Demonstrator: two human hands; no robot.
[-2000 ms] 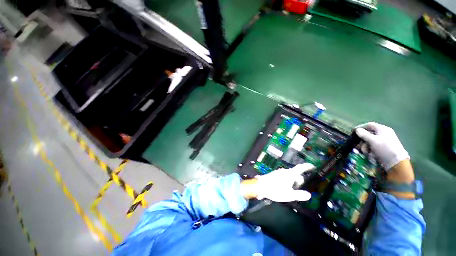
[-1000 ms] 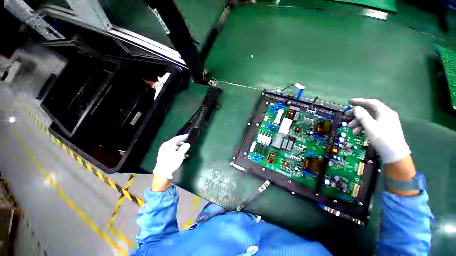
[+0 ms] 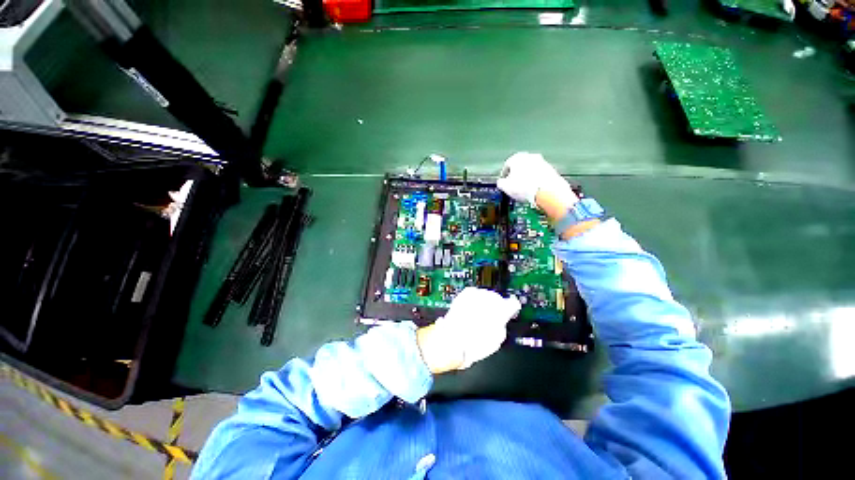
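A black solder pallet (image 3: 377,272) lies on the green bench, holding a green circuit board (image 3: 459,239) crowded with parts. A black hold-down bar (image 3: 503,244) still crosses the board, right of its middle. My gloved left hand (image 3: 472,328) is at the bar's near end, at the pallet's front edge. My gloved right hand (image 3: 530,178) is at the bar's far end, fingers curled. Both sets of fingertips are partly hidden, so I cannot tell whether they grip the bar. Several loose black bars (image 3: 267,262) lie left of the pallet.
Large black bins (image 3: 169,300) stand at the left. A black post (image 3: 178,89) leans beside a pale frame (image 3: 141,136). Another green circuit board (image 3: 717,94) lies at the back right. A red basket (image 3: 348,9) sits at the far edge. Yellow-marked floor shows bottom left.
My left hand has moved from the loose bars back to the pallet's front edge. My right hand is at the bar's far end. The view has turned, showing the pallet nearer the middle.
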